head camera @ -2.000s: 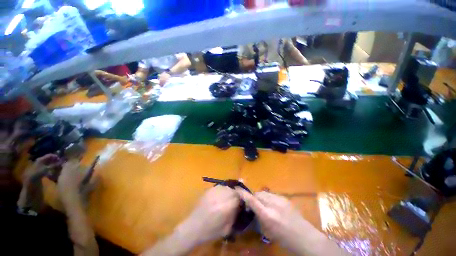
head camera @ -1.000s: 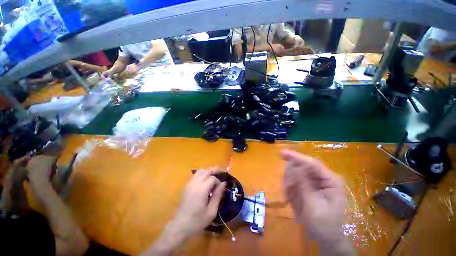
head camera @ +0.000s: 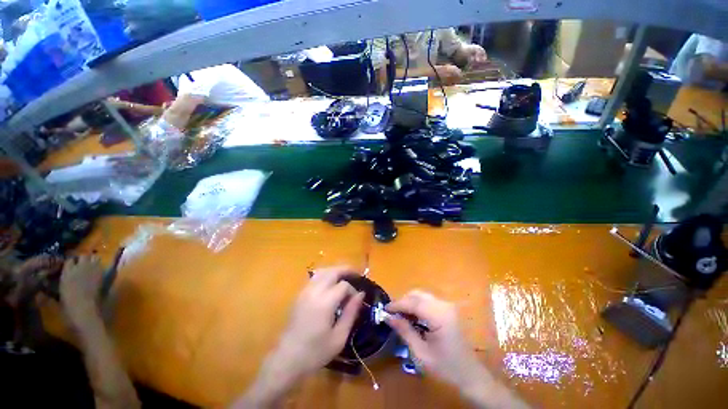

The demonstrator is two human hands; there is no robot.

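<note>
A round black housing (head camera: 369, 339) lies on the orange bench, open side up, with thin wires coming out. One pale wire (head camera: 365, 363) hangs over its near rim and ends in a small white plug. My left hand (head camera: 323, 315) grips the housing's left rim. My right hand (head camera: 427, 327) pinches a small white connector (head camera: 381, 314) over the housing's opening. The silver bracket (head camera: 409, 361) at the right is mostly hidden under my right hand.
A heap of glossy black parts (head camera: 407, 180) lies on the green strip (head camera: 551, 188). A clear plastic bag (head camera: 223, 200) is left of it. Another housing (head camera: 693, 249) with a grey block (head camera: 638, 321) stands at the right. Another worker's hands (head camera: 80, 291) are at the left. A metal shelf (head camera: 319, 52) crosses above.
The housing now lies opening up, with its wires showing. My right hand moved away to the right, then came back to the housing and took a white connector. My left hand stayed at the housing.
</note>
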